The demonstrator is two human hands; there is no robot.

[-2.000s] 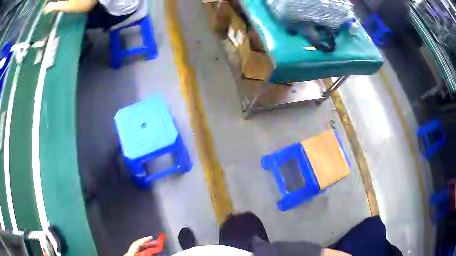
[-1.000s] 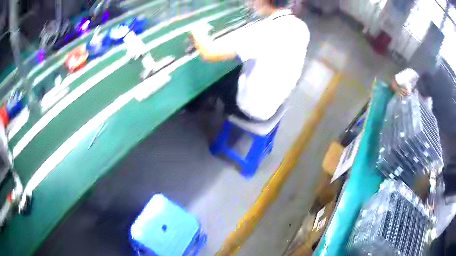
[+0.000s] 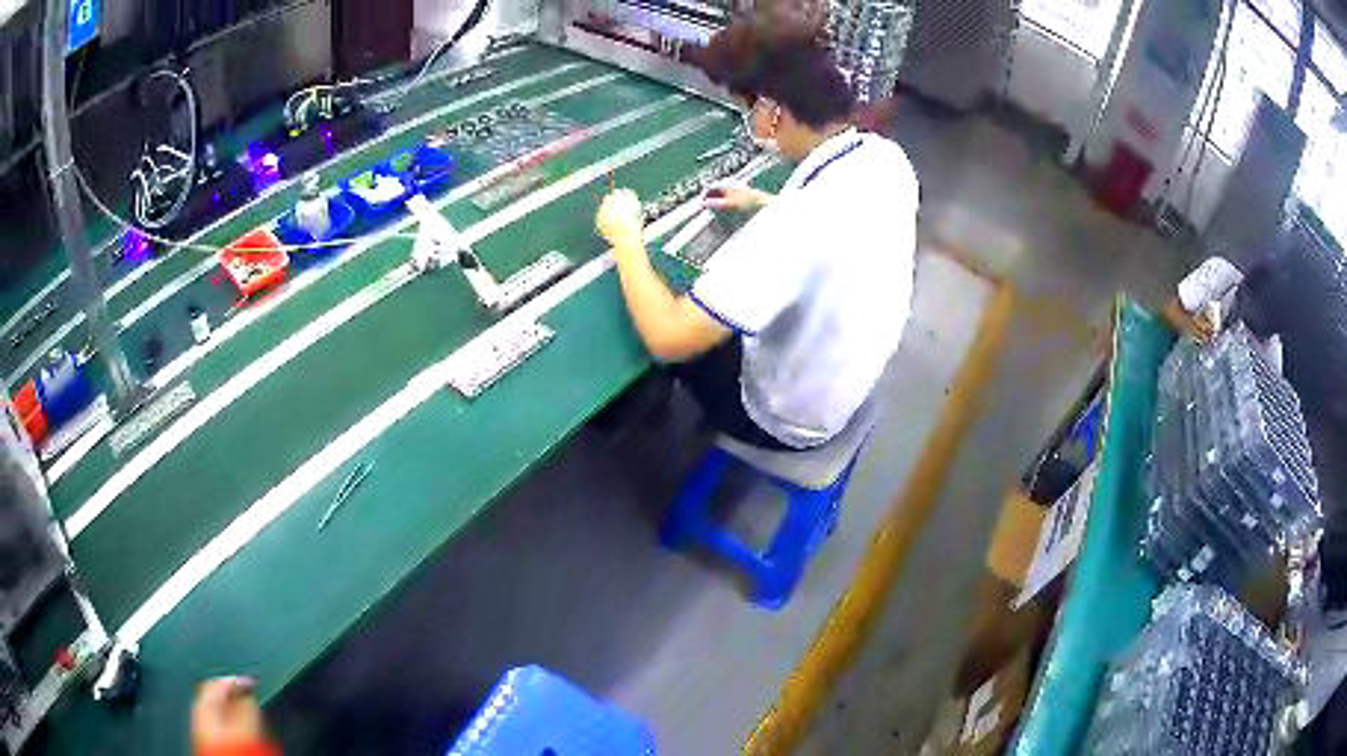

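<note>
My left hand (image 3: 225, 712) is small, blurred and cut off at the bottom left, by the near end of the green bench (image 3: 414, 502). Something orange-red lies just below its fingers; whether the hand grips it cannot be told. My right hand is not in the picture. Tweezers (image 3: 346, 495) lie on the bench top. A silver-grey jig plate (image 3: 501, 361) lies across the near white rail, and another plate (image 3: 529, 279) lies beyond it. A third plate (image 3: 152, 420) lies at the far left.
A person in a white shirt (image 3: 827, 281) sits at the bench on a blue stool (image 3: 776, 532). Another blue stool (image 3: 554, 724) is at the bottom. Red (image 3: 254, 262) and blue bins (image 3: 318, 222) stand across the bench. Clear trays (image 3: 1234, 443) are stacked on a green-topped table (image 3: 1067, 591) at right.
The view has swung left and up from the floor and stools to the bench and seated person. The left hand shows again at the bottom left, having been out of the middle frame.
</note>
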